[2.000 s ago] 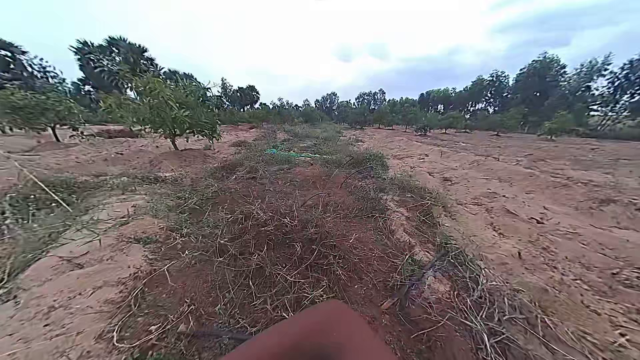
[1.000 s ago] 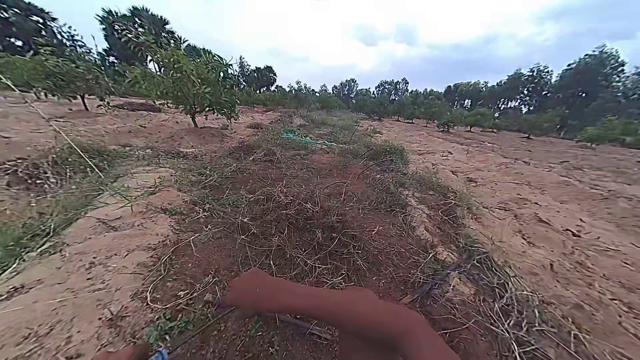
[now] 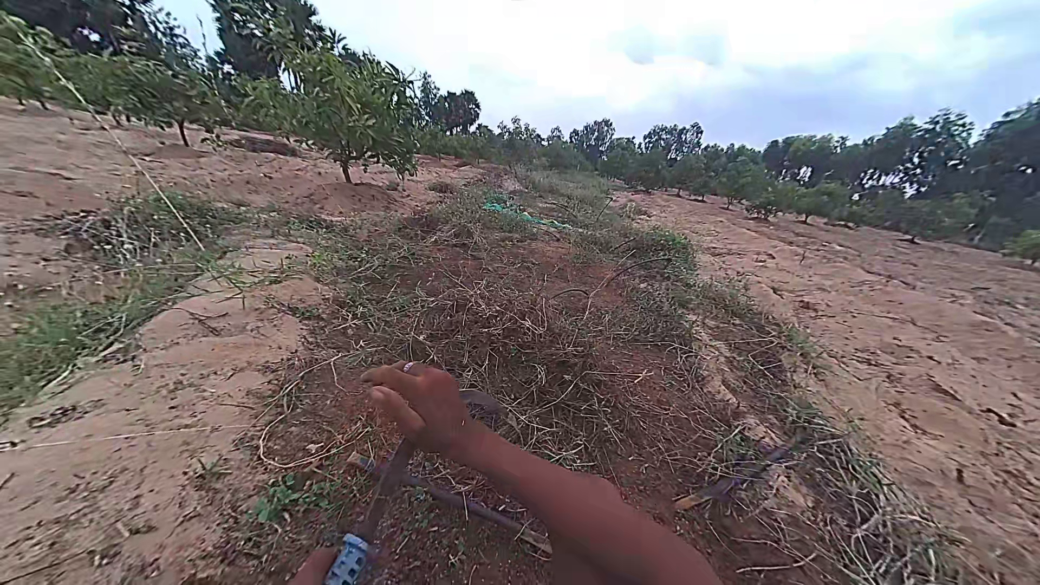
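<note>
At the bottom left, my left hand (image 3: 315, 566), mostly cut off by the frame edge, grips the blue-and-white handle (image 3: 348, 561) of a bladed hand tool, apparently a sickle. Its dark blade (image 3: 388, 481) rises from the handle and passes behind my right hand (image 3: 422, 406); a dark curved piece shows on that hand's far side. My right arm reaches in from the lower right, with a ring on one finger. The right hand's fingers point left, and whether they pinch anything is unclear. Dry cut weeds (image 3: 520, 325) lie just beyond it.
A dark stick or pipe (image 3: 471, 505) lies on the red soil below my right forearm. Another stick (image 3: 723, 487) lies to the right. Thin curved stems and a green net or cloth (image 3: 524, 215) lie farther up the strip. A small tree (image 3: 345, 114) stands back left.
My right hand has moved up and left from the lower middle. My left hand and the blue tool handle show more at the bottom left. The view has tilted.
</note>
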